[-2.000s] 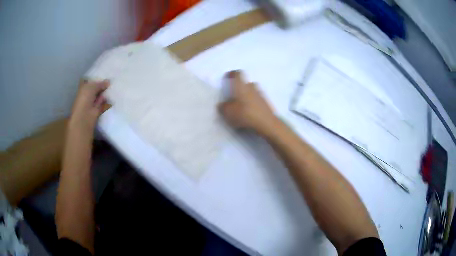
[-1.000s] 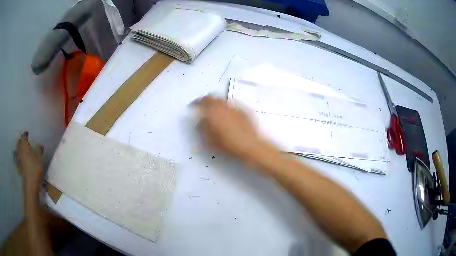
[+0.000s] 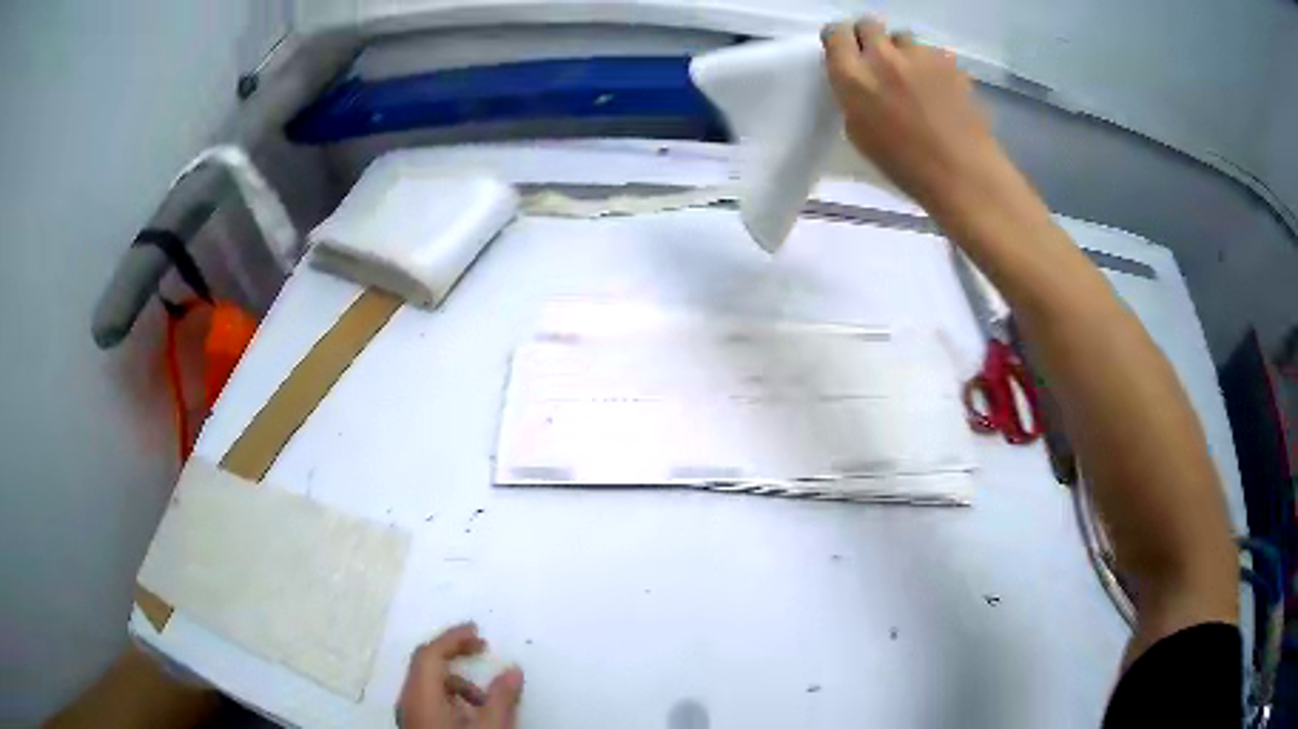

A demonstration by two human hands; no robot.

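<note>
My right hand (image 3: 911, 107) is raised at the far side and grips the top of a limp white fabric piece (image 3: 783, 135), which hangs down above the table. My left hand (image 3: 458, 684) is at the near edge, fingers curled and apart, holding nothing. A stack of flat white panels with the marked pressing template (image 3: 641, 406) on top lies mid-table, its near edge layered. A cream panel (image 3: 278, 577) lies flat at the left end, partly over a brown strip (image 3: 313, 385).
A folded white cloth bundle (image 3: 420, 235) lies far left. Red-handled scissors (image 3: 1005, 392) lie right, near the iron, which is mostly hidden behind my right forearm. A long grey strip (image 3: 883, 214) and a frayed scrap (image 3: 612, 204) lie along the far edge.
My right hand has moved from mid-table up to the far side and now holds a white fabric piece. My left hand has moved from beyond the left end to the near edge. The view has shifted.
</note>
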